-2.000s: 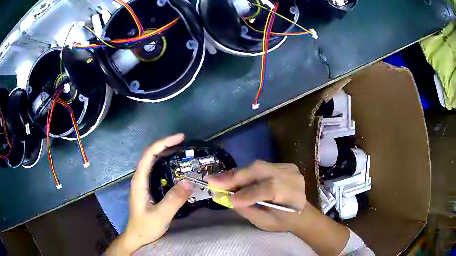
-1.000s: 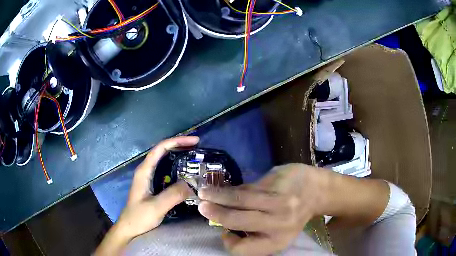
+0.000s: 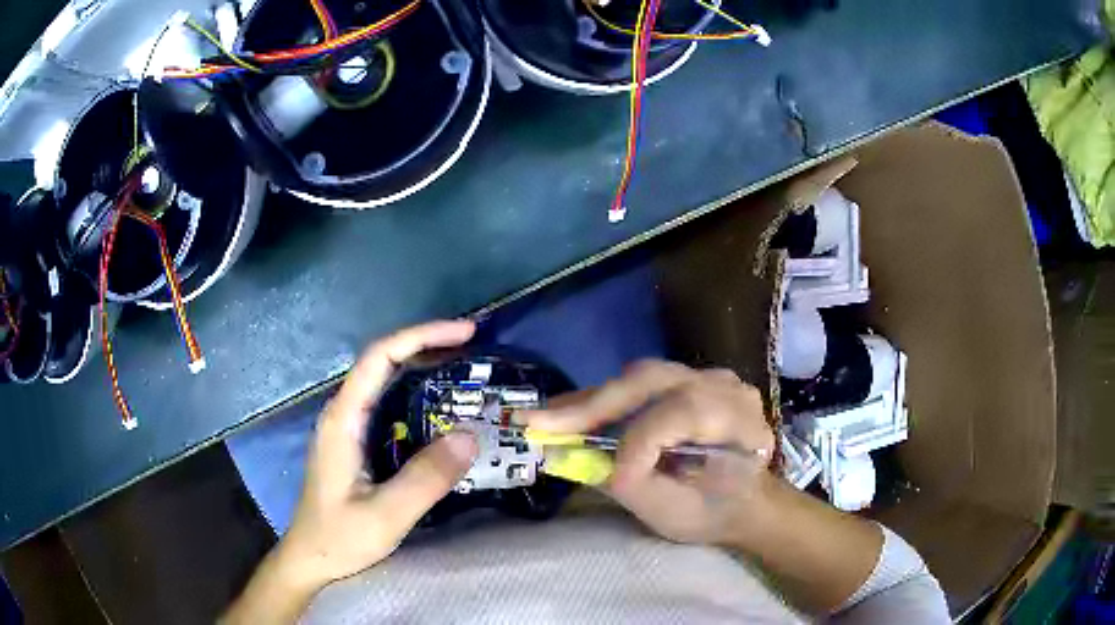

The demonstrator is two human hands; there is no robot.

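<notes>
My left hand (image 3: 367, 458) holds the black camera head shell (image 3: 553, 379) over the lap, with its thumb on the silvery circuit board (image 3: 507, 462) inside. White sockets show along the board's upper part. My right hand (image 3: 685, 452) holds thin metal tweezers (image 3: 599, 440) with yellow wrapping at the grip. The tweezers point left over the board. Their tips are too blurred to tell what they touch. A small yellow wire end shows near the left thumb.
Black base housings (image 3: 404, 134) with red, orange and yellow wires stand on the dark green bench (image 3: 367, 281) along the top and left. A brown cardboard box (image 3: 966, 366) at the right holds white-and-black units (image 3: 844, 379). Light green cloth (image 3: 1076, 140) shows at the top right.
My right hand has moved back to the right from over the board, uncovering more of it, and the tweezers show again. The bench view dipped, then came partly back.
</notes>
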